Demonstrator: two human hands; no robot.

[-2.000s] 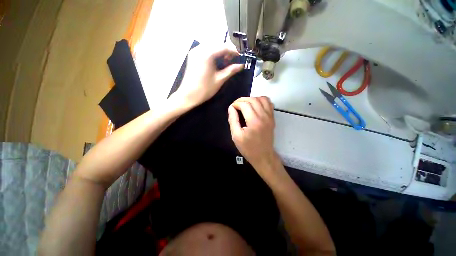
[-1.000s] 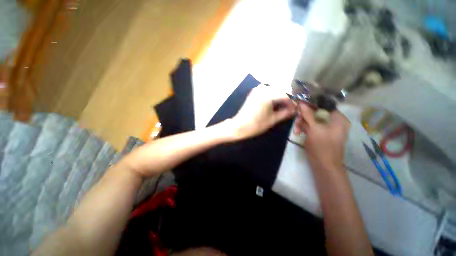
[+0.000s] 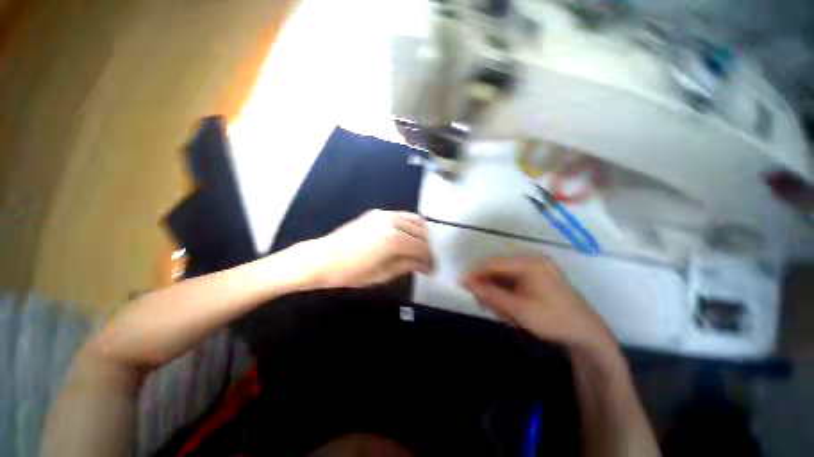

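The dark cloth garment piece runs from under the machine head down to my lap. The presser foot area is blurred at the cloth's upper right corner. My left hand is curled over the cloth's right edge; its fingertips are blurred, so its grip is unclear. My right hand is to the right of the cloth, over the machine bed's front, fingers bent and blurred. A small white label shows on the dark cloth just below my left hand.
The white machine head spans the upper right. Blue thread snips lie on the bed, beside blurred yellow and red-orange loops. Another dark cloth part lies at the left, by brown cardboard. Grey quilted covering is at lower left.
Both hands have moved down toward me, away from the presser foot and apart from each other. My right hand has left the needle area. The whole view has shifted.
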